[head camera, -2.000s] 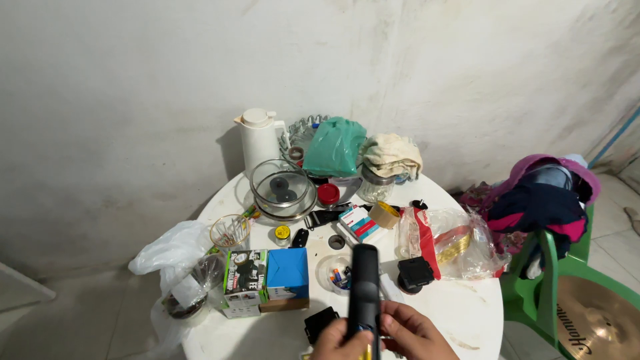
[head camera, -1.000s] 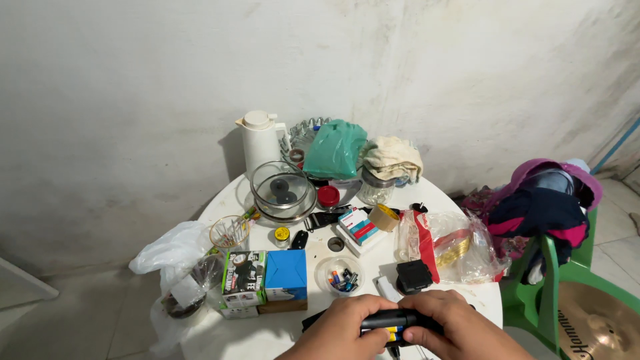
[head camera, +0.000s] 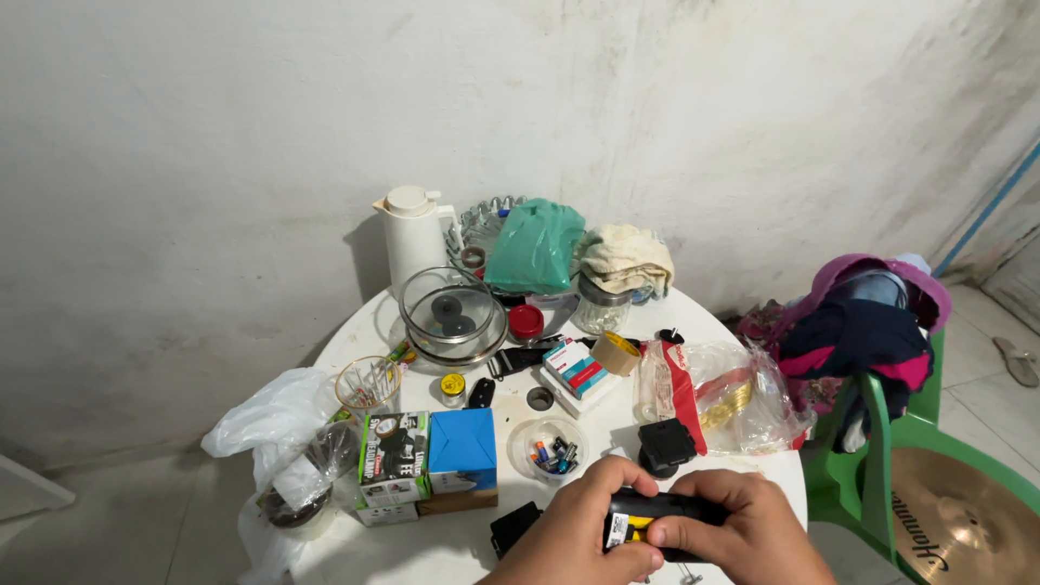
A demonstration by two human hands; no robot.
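Note:
My left hand (head camera: 589, 524) and my right hand (head camera: 735, 524) together grip a black plastic device (head camera: 662, 508) over the table's front part. Yellow parts and a white label with writing show between my thumbs; what the device is cannot be told. Just behind it, a black square gadget on a round base (head camera: 666, 447) stands on the table. A clear round tub (head camera: 554, 451) holding several small batteries is behind my left hand. Another black object (head camera: 516, 528) lies left of my left wrist, partly hidden. Small metal pieces (head camera: 686, 575) show below my hands.
Boxes (head camera: 463, 455), a glass with sticks (head camera: 370, 386) and plastic bags (head camera: 272, 422) are at left. Behind stand a white thermal jug (head camera: 414, 244), glass bowls (head camera: 451, 317) and a jar under a cloth (head camera: 603, 307). Tape (head camera: 616, 352) sits on small boxes. A green chair (head camera: 877, 455) holds clothes and a cymbal (head camera: 959, 512).
Two seconds ago the black device pointed upright from my hands; it now lies sideways between them. Since one second ago, my hands have shifted on it and show more of its yellow parts.

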